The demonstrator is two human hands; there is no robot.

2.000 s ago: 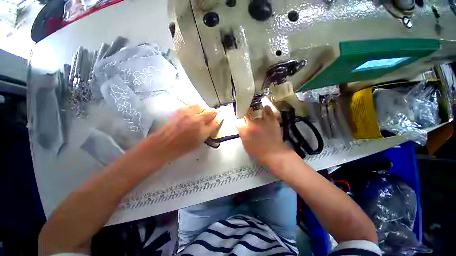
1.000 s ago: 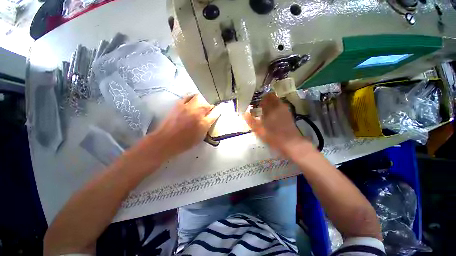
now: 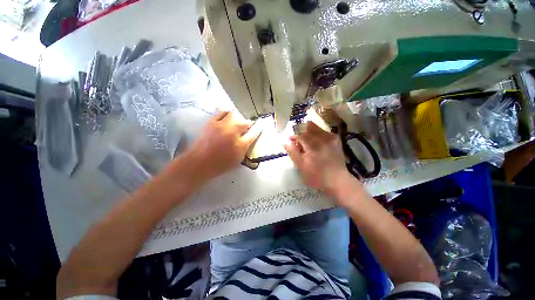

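My left hand (image 3: pixel 222 142) lies left of the brightly lit needle area (image 3: pixel 280 126) of the cream sewing machine (image 3: pixel 375 26), fingertips at its edge. My right hand (image 3: pixel 317 153) is just right of the needle area, fingers bent close together, beside the presser foot. Glare washes out what lies between the hands, so any fabric there cannot be made out, nor whether either hand grips it. The dark machine bed edge (image 3: pixel 267 158) shows between the hands. Black-handled shears (image 3: pixel 362 155) lie right of my right hand, partly hidden by it.
White-patterned translucent panels (image 3: pixel 167 79), a bunch of thin grey tabs (image 3: pixel 97 82) and plain grey panels (image 3: pixel 57 129) lie at the left. Slim metallic tools (image 3: pixel 385 132) and a yellow box (image 3: pixel 429 130) with plastic bags are at the right. A blue crate (image 3: pixel 484 205) is beside my lap.
My right hand has moved slightly down and left from near the machine parts. The shears' loops show more again. My left hand has barely moved.
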